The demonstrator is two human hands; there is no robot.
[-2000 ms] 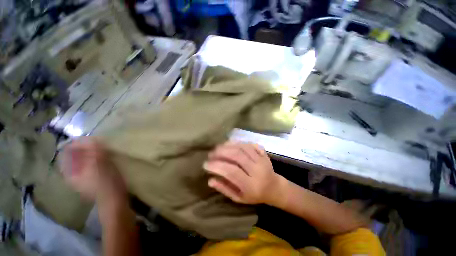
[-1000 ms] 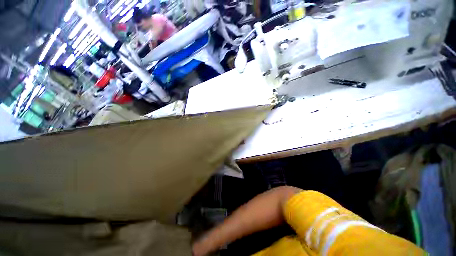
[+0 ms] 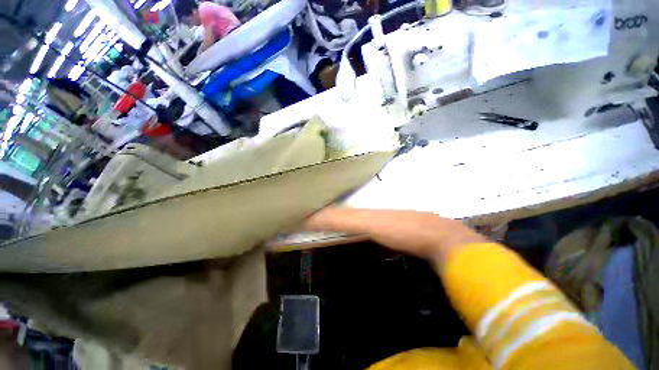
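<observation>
A large khaki cloth [image 3: 195, 220] stretches from the left edge of the view to the needle area of the white sewing machine [image 3: 426, 61]. Its long edge runs taut up to the presser foot area [image 3: 405, 137], and lower folds hang at the left. My right hand [image 3: 318, 220] reaches in from the right, its fingers hidden at or behind the cloth, so its grip cannot be told. My left hand is not in view. Dark snips [image 3: 509, 121] lie on the machine bed.
A white paper [image 3: 538, 40] is fixed on the machine. A dark rectangular pad [image 3: 298, 324] stands below the table edge. A khaki and grey-blue cloth pile [image 3: 618, 282] is at lower right. A person in pink [image 3: 215, 22] is in the background.
The view has swung left to right and both hands left the cloth's middle. Since one second ago, my right hand has risen toward the table edge and more cloth shows behind the taut edge.
</observation>
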